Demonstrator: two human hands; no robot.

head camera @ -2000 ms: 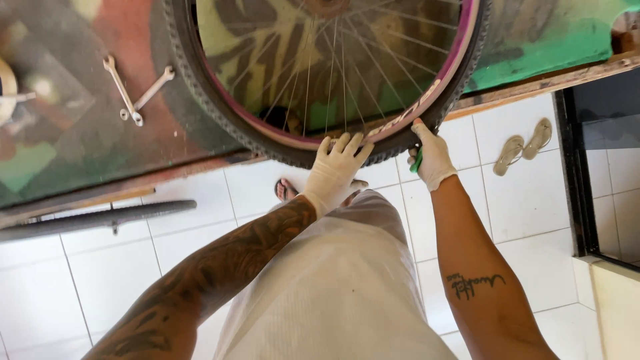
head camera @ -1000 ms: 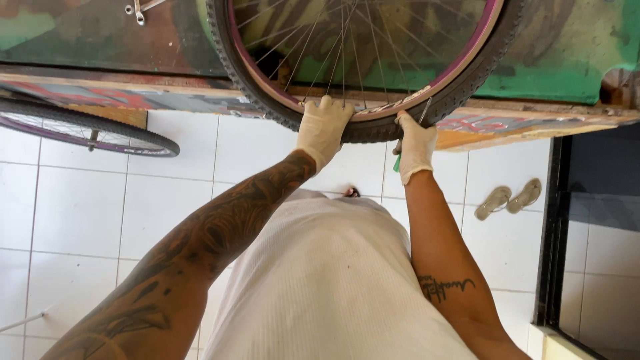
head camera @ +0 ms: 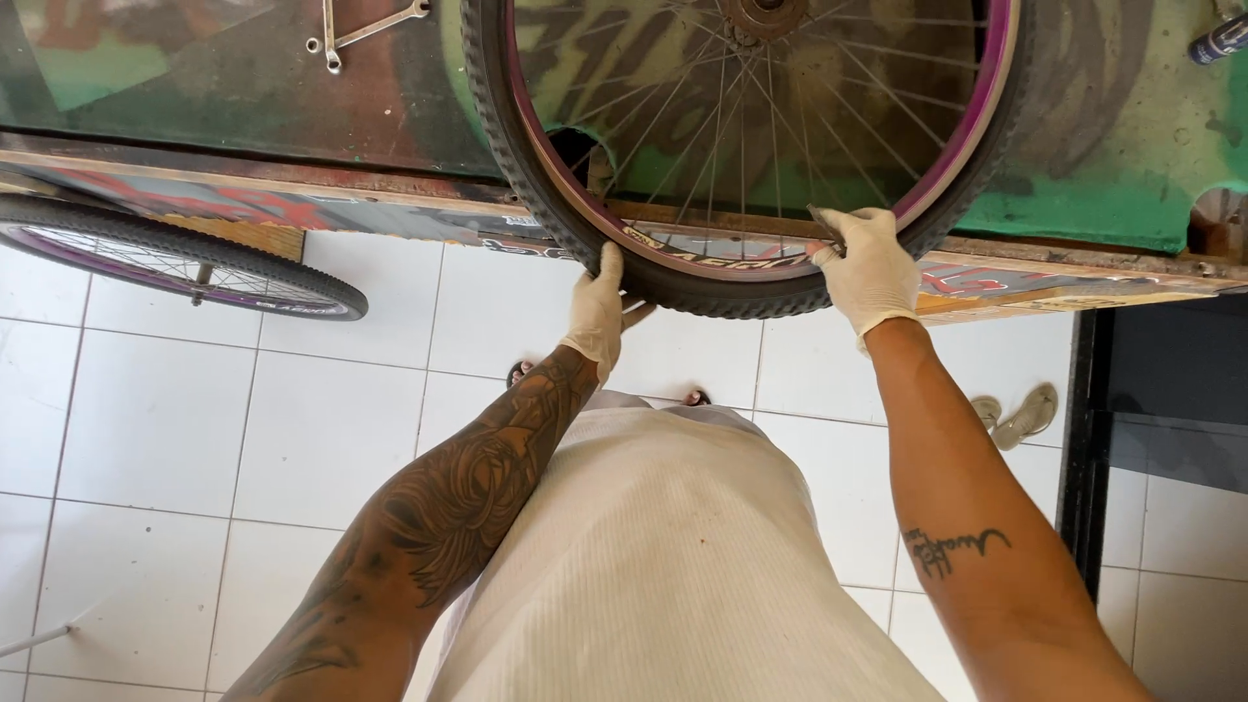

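Note:
A bicycle wheel with a purple rim point(head camera: 983, 93) and a black knobby tire point(head camera: 746, 297) lies over the painted workbench, its near edge past the bench front. My left hand point(head camera: 600, 307), in a pale glove, grips the tire at the lower left, thumb on the sidewall and fingers beneath. At the lower right my right hand point(head camera: 871, 268), gloved too, pinches a small dark tool point(head camera: 827, 223) against the rim and tire edge. The tool's kind cannot be told, since the hand covers most of it. Spokes run up to the hub point(head camera: 765, 15).
Two metal wrenches point(head camera: 366, 31) lie on the painted bench point(head camera: 244, 107) at the upper left. Another bicycle wheel point(head camera: 185, 258) rests below the bench edge at left. A blue can point(head camera: 1219, 41) is at upper right. Sandals point(head camera: 1029, 417) are on the tiled floor.
My left hand has moved left along the tire, from the rim to the sidewall. My right hand has moved up onto the rim at the right. The green part seen at this hand earlier is hidden now.

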